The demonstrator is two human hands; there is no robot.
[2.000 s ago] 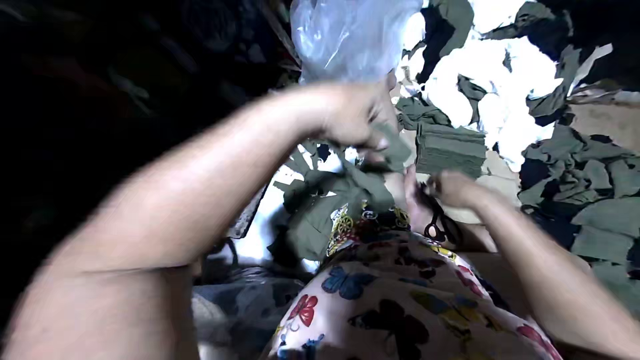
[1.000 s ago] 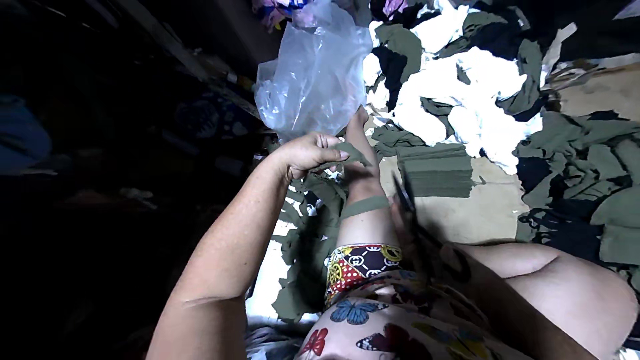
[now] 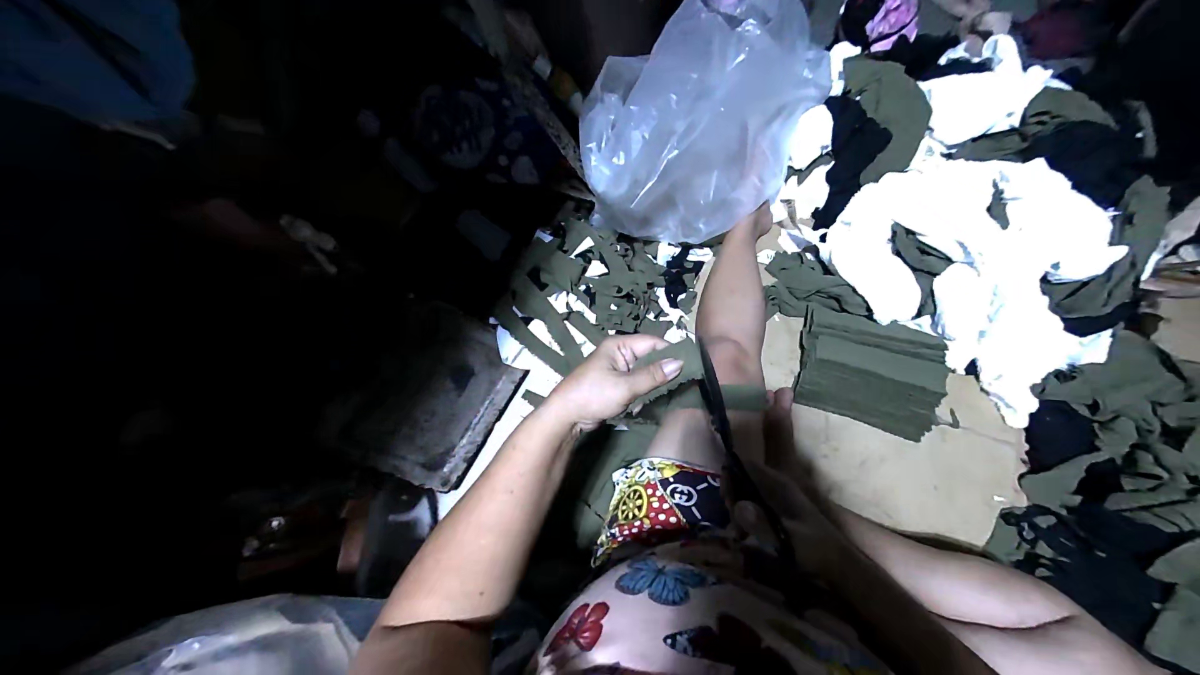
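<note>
My left hand grips a piece of olive-green fabric between thumb and fingers, above my outstretched leg. Dark scissors stand upright in the view with their blades against the right edge of that fabric. My right hand, in shadow, is shut on the scissors' handles. A green fabric strip lies across my leg, just right of the left hand. To the right, a neat stack of green fabric pieces rests on a tan board.
A clear plastic bag is beyond my foot. White cloth is heaped with green and black cloth at upper right; more green cloth lies at far right. Green scraps are strewn left of my leg. A dark slab is farther left.
The scissors, held apart from the fabric one second ago, are now at its edge. My left hand, raised over the leg two seconds ago, still grips green fabric. The view has shifted.
</note>
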